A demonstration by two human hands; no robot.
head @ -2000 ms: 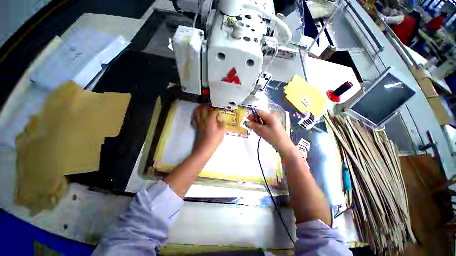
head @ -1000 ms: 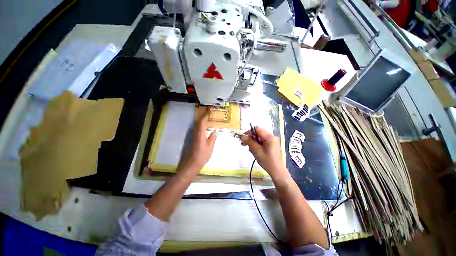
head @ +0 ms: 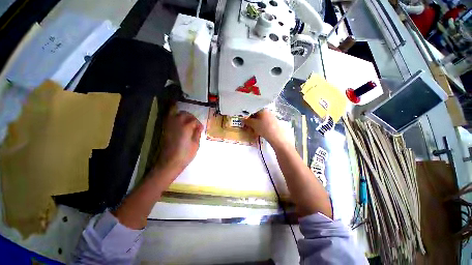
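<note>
A yellow-tan cut piece (head: 220, 133) lies on the white template plate (head: 222, 165) under the machine head (head: 253, 67). A small white label (head: 236, 122) with dark marks shows inside the brass-coloured clamp frame (head: 226, 124) on the piece. My right hand (head: 263, 125) is at the clamp's right side, its fingertips beside the label; whether it grips anything is hidden. A thin black cable (head: 269, 168) runs down from under this hand. My left hand (head: 181, 137) is blurred, fingers curled, over the template's left side, apart from the piece.
A stack of yellow-tan pieces (head: 62, 140) lies left, below white papers (head: 59, 52). At right are fanned labels (head: 319, 164), more tan pieces (head: 325, 98), a thread cone (head: 361, 91), a control panel (head: 409, 103), strap strips (head: 391, 191) and a teal-handled tool (head: 363, 190).
My left hand has moved left, off the piece. My right hand has moved up to the clamp, and a white label now shows inside the frame. The dark tool seen in my right hand no longer shows.
</note>
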